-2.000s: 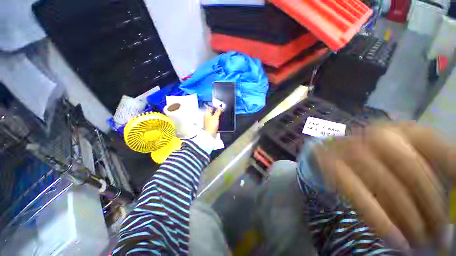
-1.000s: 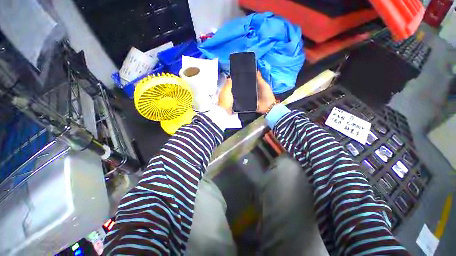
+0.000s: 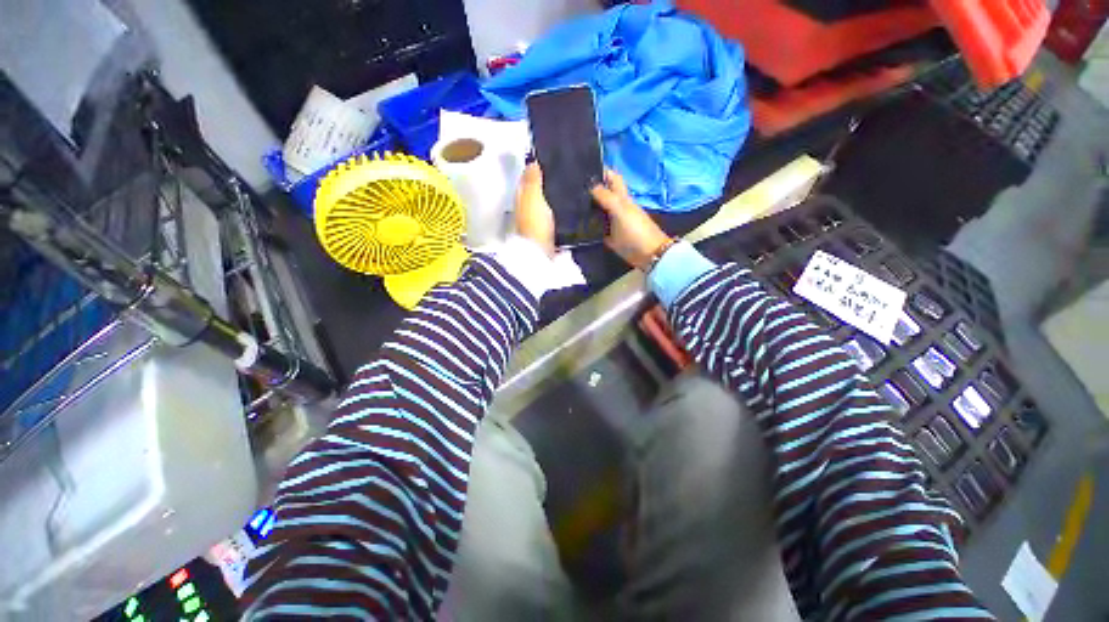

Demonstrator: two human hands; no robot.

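Note:
A smartphone with a dark screen and pale edge is held upright above the black bench. My left hand grips its lower left side. My right hand is at its lower right side, with the thumb at the screen's edge. The fingers behind the phone are hidden. A dark flat area shows just under the phone between my hands; I cannot tell what it is.
Left of the phone are a label roll, a yellow fan and a blue bin with papers. A blue cloth lies behind. A black parts tray with a written label is right; wire rack left.
Both hands came together on the phone, my right hand arriving from the right foreground. Since the middle frame the phone has risen slightly, moved left and tilted.

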